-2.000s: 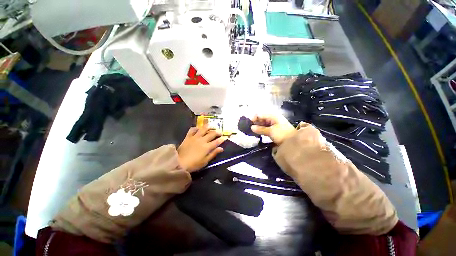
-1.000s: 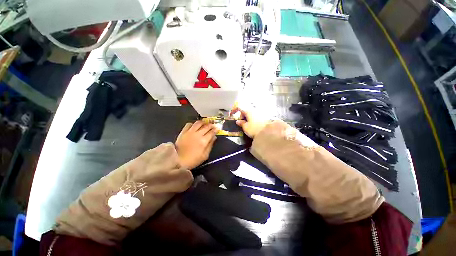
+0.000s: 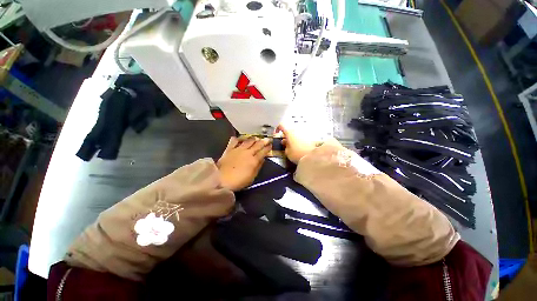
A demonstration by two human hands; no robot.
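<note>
My left hand (image 3: 242,163) lies palm down over the left part of the yellow guide plate (image 3: 271,153), fingers slightly apart, under the sewing machine head (image 3: 238,76). My right hand (image 3: 292,144) pinches a small black fabric piece (image 3: 277,143) at the plate's right side. The fingertips are close together and partly hide the plate. A zipper (image 3: 269,181) with a bright line slants below the hands. Two more zippers (image 3: 315,222) lie below it to the right. Plain black strips (image 3: 277,244) with rounded ends lie nearest me.
A large zipper bundle (image 3: 421,138) lies right of the machine. A black fabric pile (image 3: 112,120) lies at the left on the grey table (image 3: 147,153). Silver rails (image 3: 374,46) and green panels (image 3: 368,69) are behind the head. A yellow aisle line (image 3: 491,88) runs along the floor at right.
My right hand has moved left with the small black piece, from beside the plate onto it. My left hand has shifted slightly right over the plate. The view has shifted a little.
</note>
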